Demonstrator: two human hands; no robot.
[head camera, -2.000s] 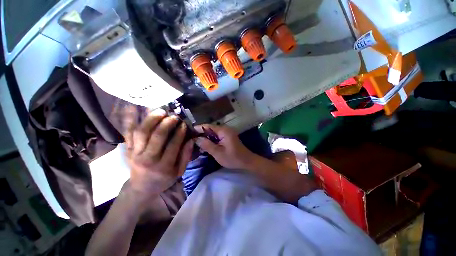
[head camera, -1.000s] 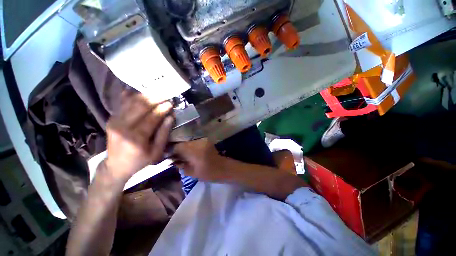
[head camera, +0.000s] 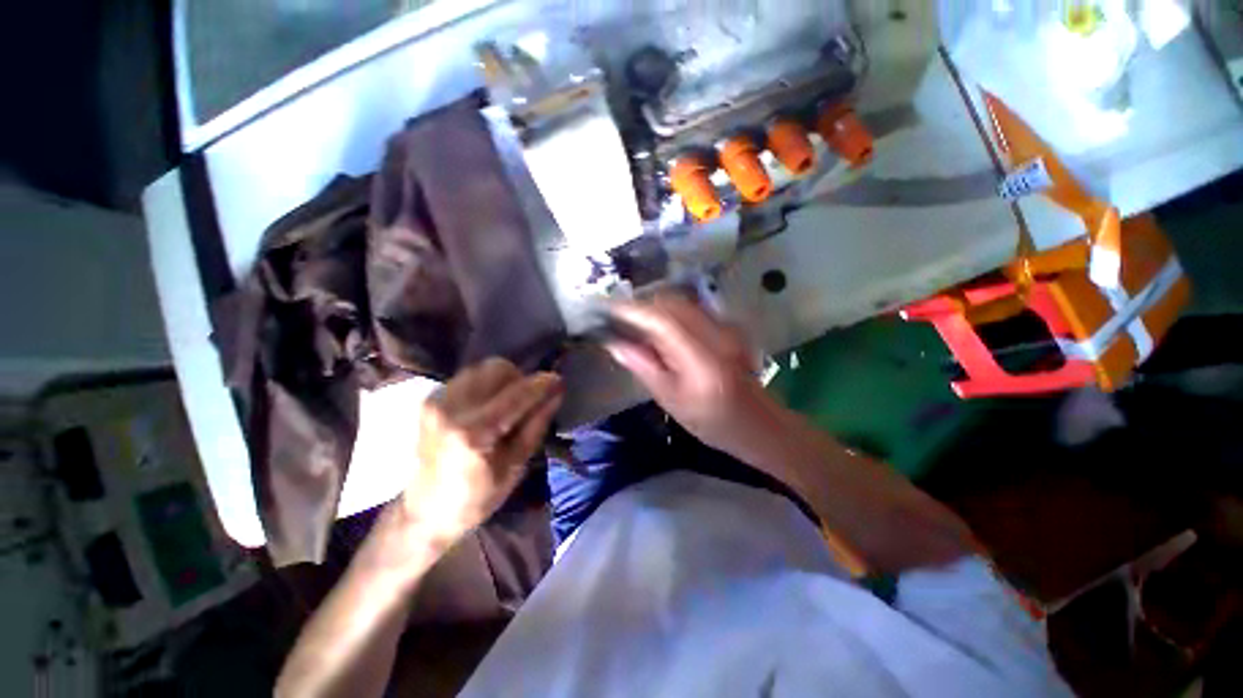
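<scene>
The dark brown cloth (head camera: 457, 259) lies bunched on the table left of the overlock machine (head camera: 743, 96) and hangs over the front edge. My left hand (head camera: 477, 443) is closed on the cloth's edge in front of the machine. My right hand (head camera: 688, 361) is blurred, near the presser foot area (head camera: 600, 273), with its fingers bent; a small dark item may be at its fingertips, but I cannot tell. The white front cover (head camera: 584, 171) stands behind the needle area.
Four orange tension knobs (head camera: 743, 169) show on the machine. An orange strapped holder (head camera: 1138, 300) and a red plastic frame (head camera: 975, 348) are at the right. A cardboard box (head camera: 1125, 586) is at the lower right. The white table (head camera: 225, 477) has a rounded left edge.
The view has shifted, so the machine sits further right. My hands have moved apart, and my right hand has risen beside the needle area. More of the brown cloth shows.
</scene>
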